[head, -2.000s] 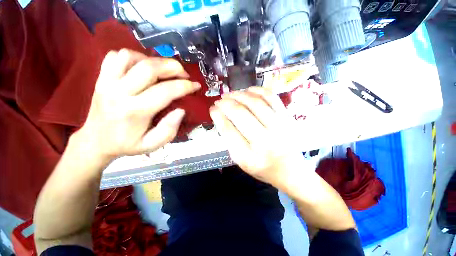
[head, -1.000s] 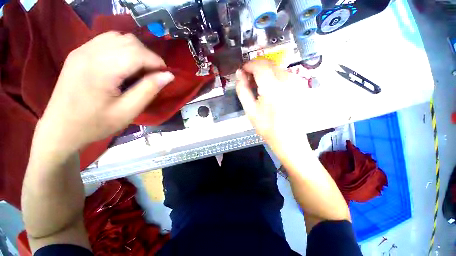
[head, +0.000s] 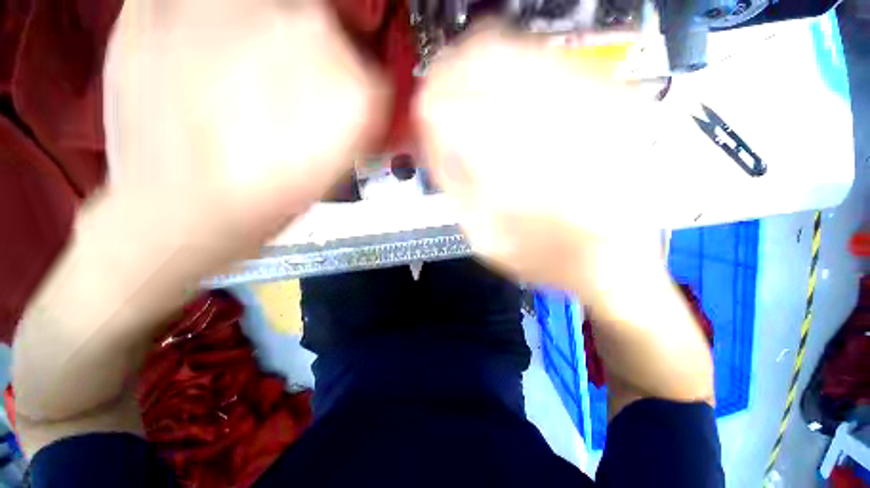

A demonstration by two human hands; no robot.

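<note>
My left hand point(head: 238, 114) is large and blurred at the upper left, over dark-red fabric. My right hand point(head: 515, 143) is blurred just right of it, in front of the sewing machine point(head: 563, 14). A strip of dark-red fabric point(head: 403, 105) shows between the two hands, below the needle area. The blur hides the fingertips, so I cannot tell whether either hand grips the fabric. A larger dark-red panel point(head: 48, 143) hangs at the far left.
Black thread snips point(head: 733, 143) lie on the white table point(head: 792, 114) at right. A measuring scale point(head: 382, 250) runs along its front edge. Below right is a blue crate point(head: 735, 315) with red pieces. Heaped dark-red work point(head: 219, 400) lies at lower left.
Both hands have risen closer to the camera and nearer each other; my right hand was farther from the red piece. The view has shifted, so less of the machine shows.
</note>
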